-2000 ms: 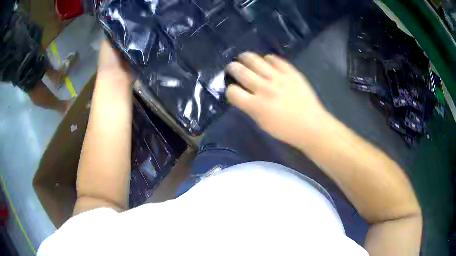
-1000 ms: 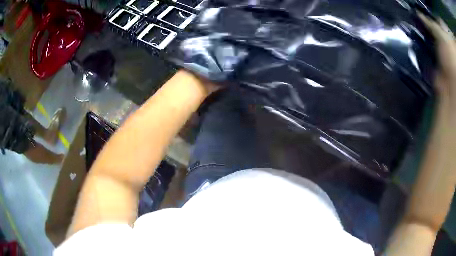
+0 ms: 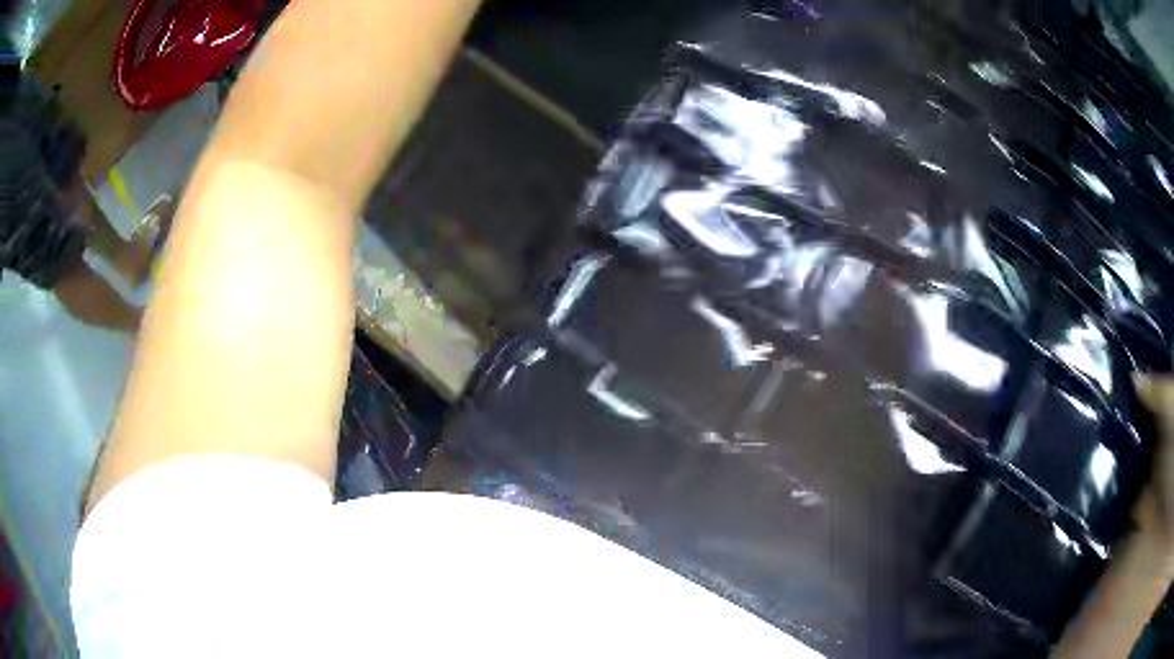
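Observation:
A large glossy black blister tray [image 3: 824,348] with rows of pockets fills the middle and right, tilted close in front of me and blurred in parts. Its pockets show bright reflections, and I see no parts in them. My right hand [image 3: 1155,431] is at the far right edge of the picture, partly cut off, with its fingers at the tray's right edge, holding it. My left forearm runs up past the top edge of the picture, so my left hand is out of view.
A brown bench edge [image 3: 534,97] lies left of the tray. A cardboard box [image 3: 419,328] with black plastic inside stands below it. A red stool [image 3: 187,45] is at the upper left. Another person's arm and leg show at the left edge, over the grey floor.
The tray has moved and turned in front of me, its left edge now farther right. My left hand has left it and gone up out of view. The framed parts at the top no longer show.

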